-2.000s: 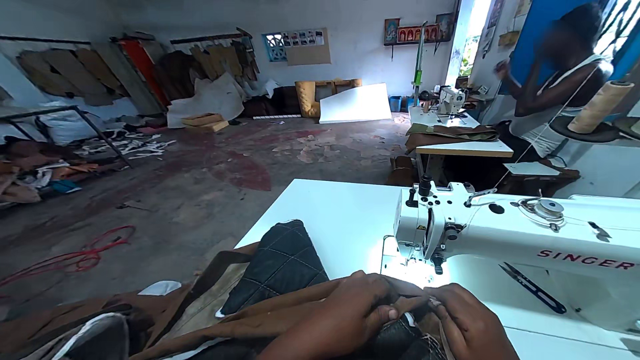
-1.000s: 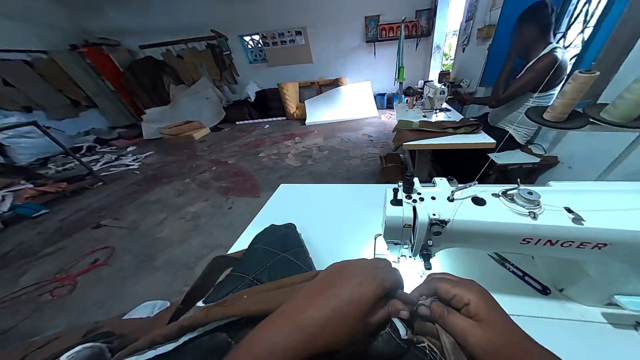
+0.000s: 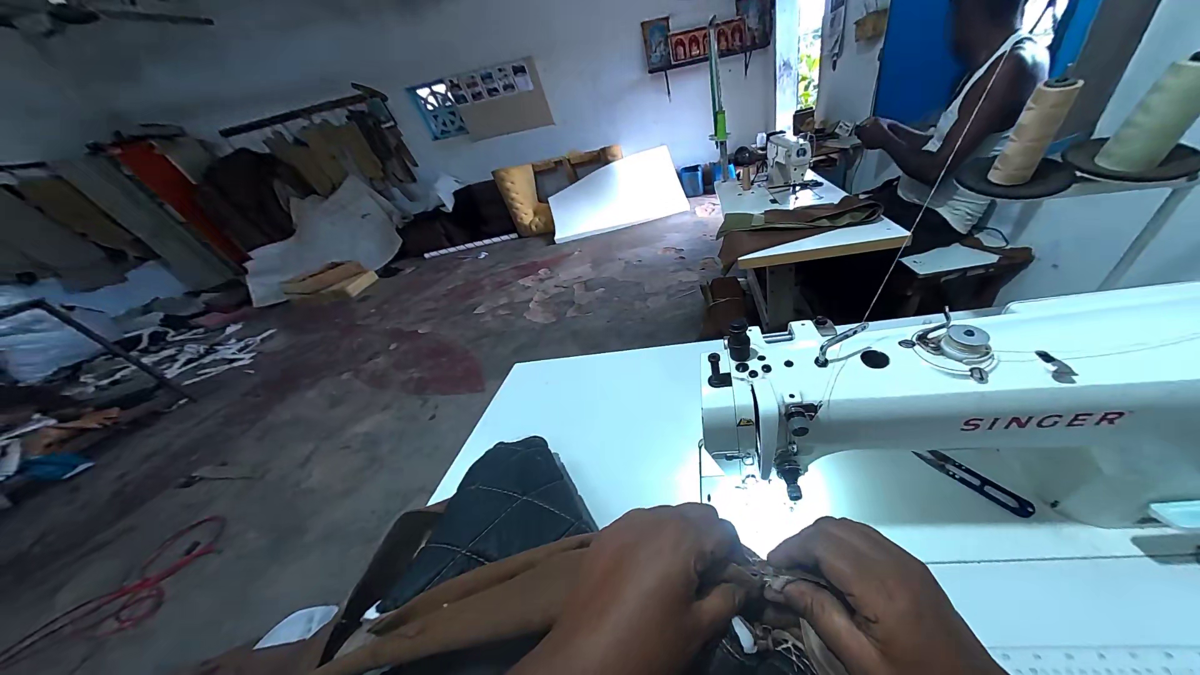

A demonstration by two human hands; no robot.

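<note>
Both of my hands pinch the edge of a brown fabric piece (image 3: 506, 586) just in front of the needle area of a white Singer sewing machine (image 3: 937, 394). My left hand (image 3: 647, 591) and my right hand (image 3: 862, 591) nearly meet, fingertips close together on the material. Dark quilted material (image 3: 511, 511) with light diamond stitching lies to the left, partly on the white table (image 3: 609, 412). Threads and a small white bit show beneath the fingers. What exactly lies between the fingertips is hidden. The machine's lamp lights the needle area brightly.
Dark thread snips (image 3: 980, 483) lie on the table under the machine arm. Thread cones (image 3: 1036, 131) stand on a holder at the right. A person (image 3: 975, 122) sits at another sewing machine (image 3: 787, 159) beyond. A red cable (image 3: 141, 595) lies on the floor at left.
My hands stay together on the brown fabric, with small shifts of the fingers. The other person's arms, raised near the head two seconds ago, are now lower, towards their table.
</note>
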